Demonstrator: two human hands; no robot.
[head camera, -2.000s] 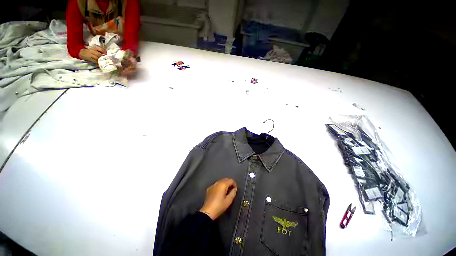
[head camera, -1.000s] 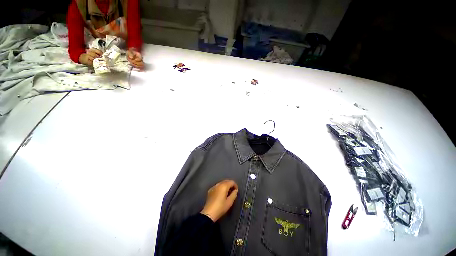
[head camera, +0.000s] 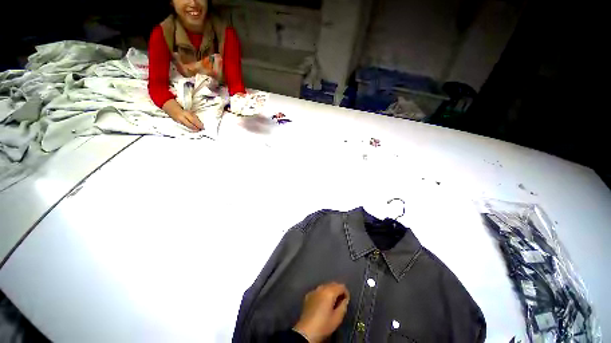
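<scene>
A dark grey denim shirt (head camera: 301, 268) lies face up at the bottom centre, its lower part cut off by the picture's edge. The thin hook of a clothes hanger (head camera: 396, 206) stands out of its collar. My left hand (head camera: 325, 309) rests on the shirt's chest, left of the button placket, with the fingers curled; whether they hold any cloth cannot be told. My right hand is not in view.
A clear plastic bag of black and white tags (head camera: 539, 268) lies at the right. Across the table (head camera: 167, 228), a person in red sleeves (head camera: 159, 67) handles pale garments (head camera: 74, 100), heaped at the far left. Small scraps (head camera: 375, 142) lie scattered.
The view has tilted up and left, so the shirt and tag bag sit lower and further right. My left hand stays on the shirt. The other person's hands have moved apart.
</scene>
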